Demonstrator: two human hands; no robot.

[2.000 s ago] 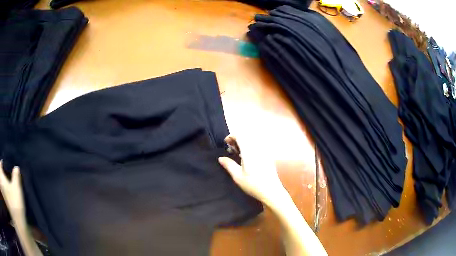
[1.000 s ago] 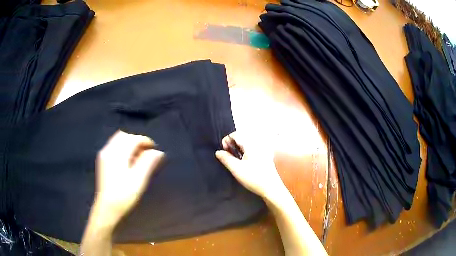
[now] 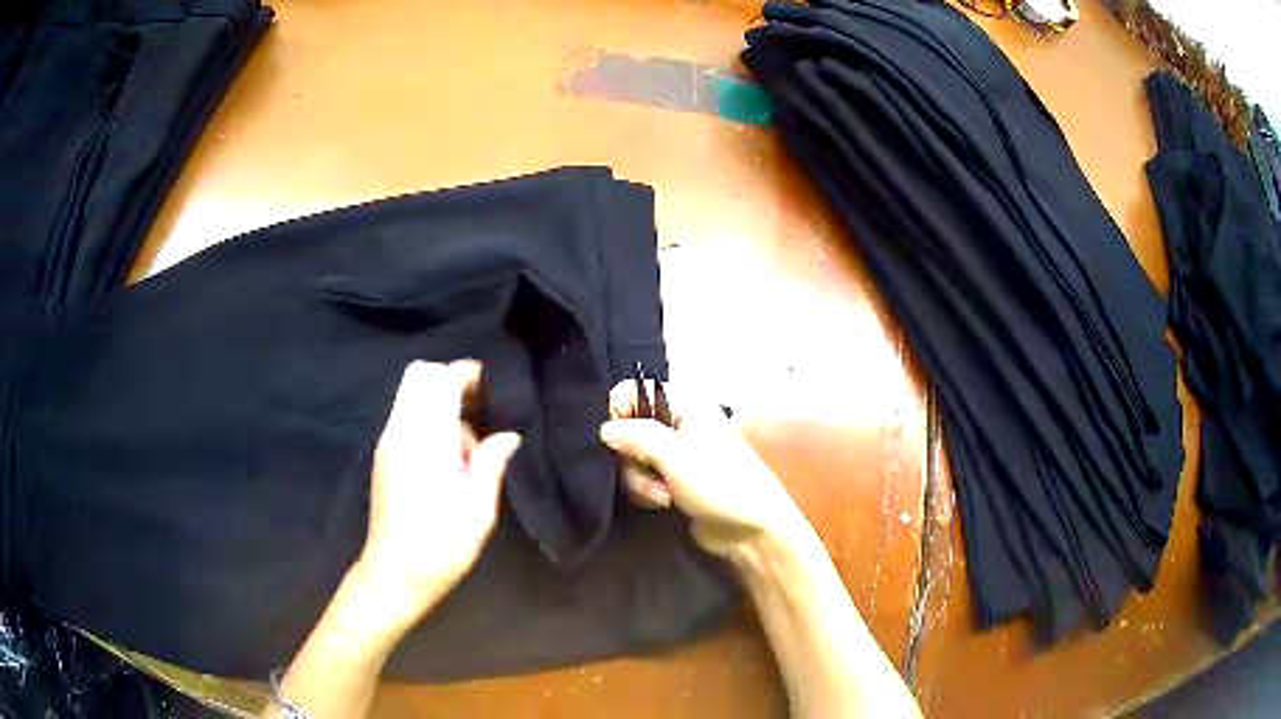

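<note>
A black garment (image 3: pixel 225 421) lies spread on the table in front of me, its straight stitched edge facing right. My left hand (image 3: pixel 457 429) pinches the cloth near the middle and lifts a raised fold beside that edge. My right hand (image 3: pixel 660 450) is at the straight edge, closed around small dark thread snips (image 3: pixel 648 393); their two thin tips point away from me over the cloth. The snips are mostly hidden in the fingers.
A long fanned stack of folded black garments (image 3: pixel 969 295) lies on the right, with another black pile (image 3: pixel 1222 351) beyond it. A black garment pile (image 3: pixel 99 141) lies at upper left. Shiny black plastic (image 3: pixel 35 660) is at lower left. A small yellow-and-white item (image 3: pixel 1047 14) is at the far edge.
My left hand came from the garment's left edge to its middle and now lifts a fold of cloth. My right hand stays at the straight edge; the snips' tips now show.
</note>
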